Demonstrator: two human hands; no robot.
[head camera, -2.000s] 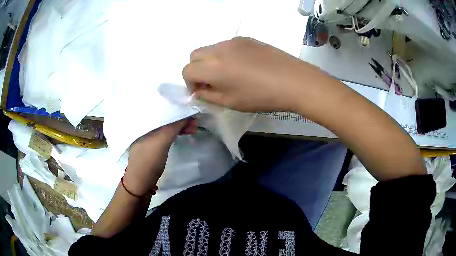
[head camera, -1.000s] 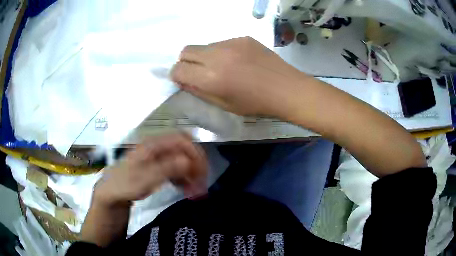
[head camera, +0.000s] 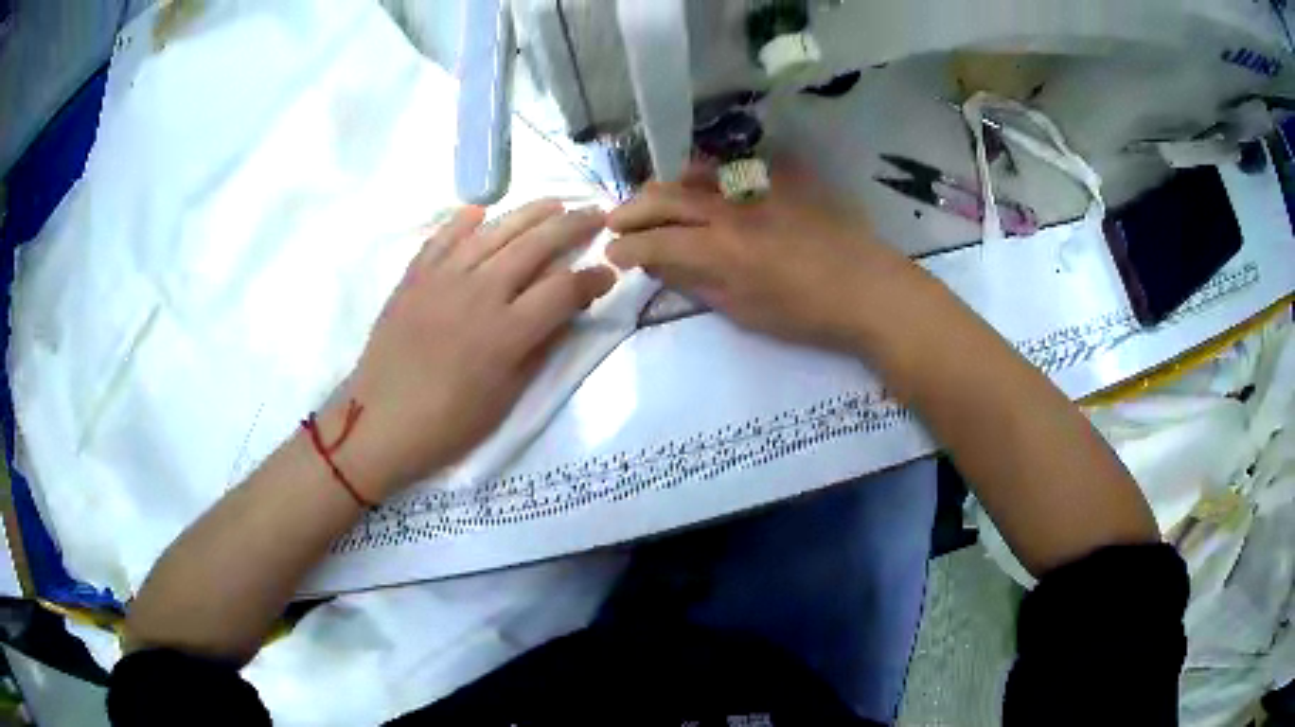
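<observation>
A white cloth piece (head camera: 270, 270) lies on the table left of the sewing machine, its right end under the needle area (head camera: 619, 178). My left hand (head camera: 476, 320) lies palm down on the cloth, fingers spread and pointing at the presser foot. My right hand (head camera: 753, 249) is close beside the needle from the right, its fingertips pressing on the cloth's edge, with its far side partly behind the machine parts. The fingertips of both hands nearly meet. The presser foot is mostly hidden.
Pink-handled snips (head camera: 954, 193) lie on the bed right of my right hand. A white tape loop (head camera: 1044, 142) and a black phone (head camera: 1173, 244) are further right. A printed ruler (head camera: 682, 457) runs along the front edge. White cloth (head camera: 1207, 540) hangs at the lower right.
The view has moved closer to the machine. My left hand has come up from below the table edge onto the cloth, and my right hand has moved to the needle area with the cloth.
</observation>
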